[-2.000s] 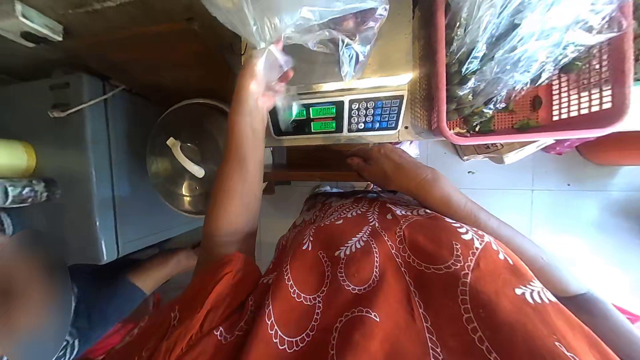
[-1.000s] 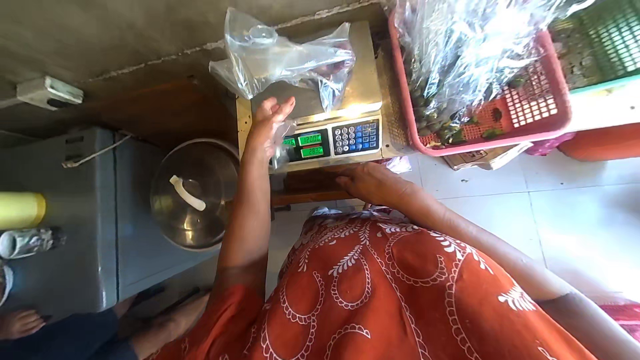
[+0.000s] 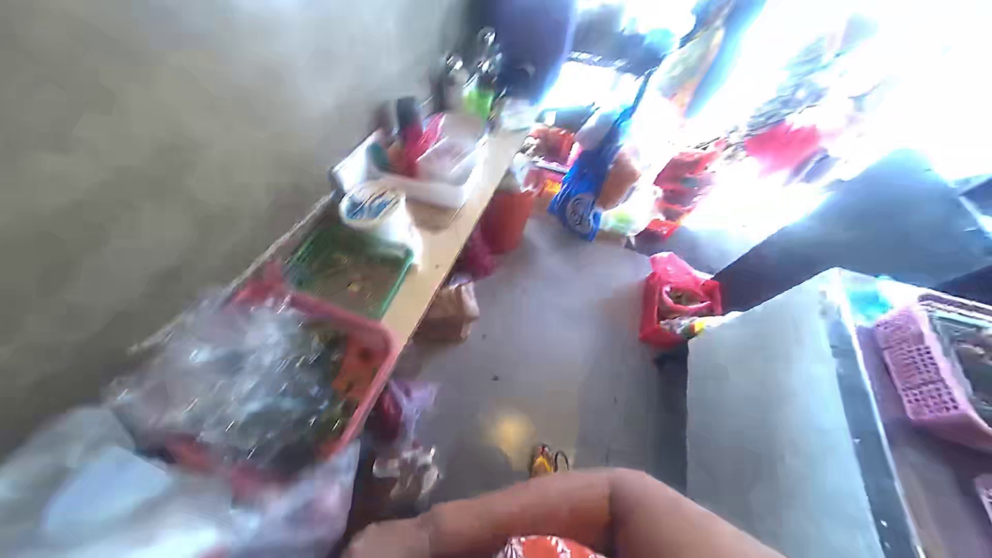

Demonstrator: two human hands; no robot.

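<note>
The view is blurred. My right hand [image 3: 390, 536] is at the bottom edge, left of the middle, only partly in frame; its fingers are cut off, so what it touches does not show. Nearest to it, at the lower left, is a clear plastic bag [image 3: 132, 492]. My left hand is out of view. Just above that bag, a red plastic basket [image 3: 376, 333] holds crumpled clear plastic bags [image 3: 240, 380] over something dark green. The scale is not in this view.
Along the wall, a narrow table [image 3: 438, 267] bears a green basket [image 3: 399, 287], a white tub [image 3: 380, 213] and a white tray [image 3: 442, 190] with bottles. A red crate [image 3: 659, 310] stands on the floor by a grey cabinet [image 3: 767, 411], with a pink basket [image 3: 922, 372] at far right.
The view has swung far to the right. The scale and my left hand, which was at the clear bag over the scale, have left the frame.
</note>
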